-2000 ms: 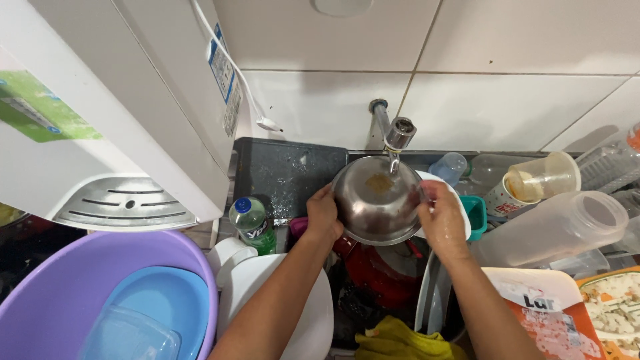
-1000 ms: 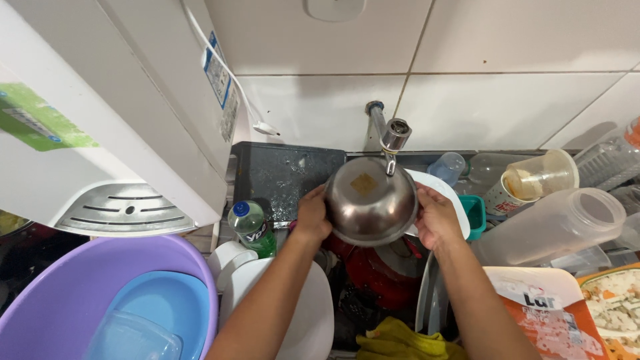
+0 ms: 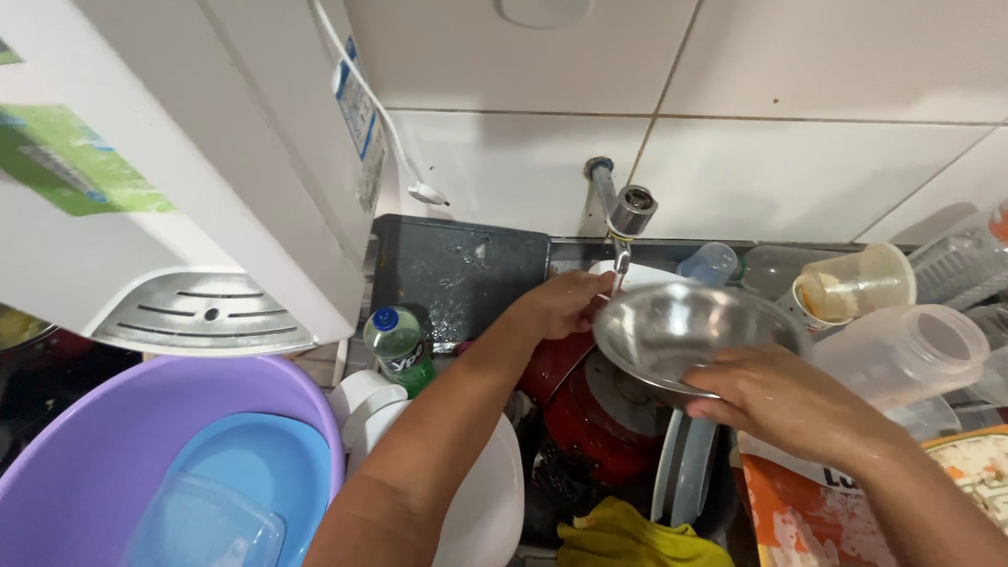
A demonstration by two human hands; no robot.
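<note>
My right hand (image 3: 756, 390) grips the near rim of a stainless steel bowl (image 3: 701, 331), its hollow side now facing up and tilted toward me. Just left of the bowl, under the spout of the wall-mounted faucet (image 3: 622, 228), is my left hand (image 3: 571, 299); its fingers are partly bent and hold nothing I can make out. Below the bowl, red cookware (image 3: 598, 425) lies in the sink beside plates (image 3: 685, 465) standing on edge. A yellow cloth (image 3: 638, 539) hangs at the near side.
Left stand a purple basin (image 3: 236, 386) with a blue one (image 3: 260, 449) inside, a water dispenser (image 3: 205, 311), a Ypê detergent bottle (image 3: 400, 350) and white dishes (image 3: 488, 488). A wet black board (image 3: 465, 276) lies behind. Plastic containers (image 3: 906, 354) and an orange package (image 3: 819, 504) crowd the right.
The bowl, held in both hands with its underside up, has been turned over and moved right in my right hand. My left hand has left its rim and is at the faucet.
</note>
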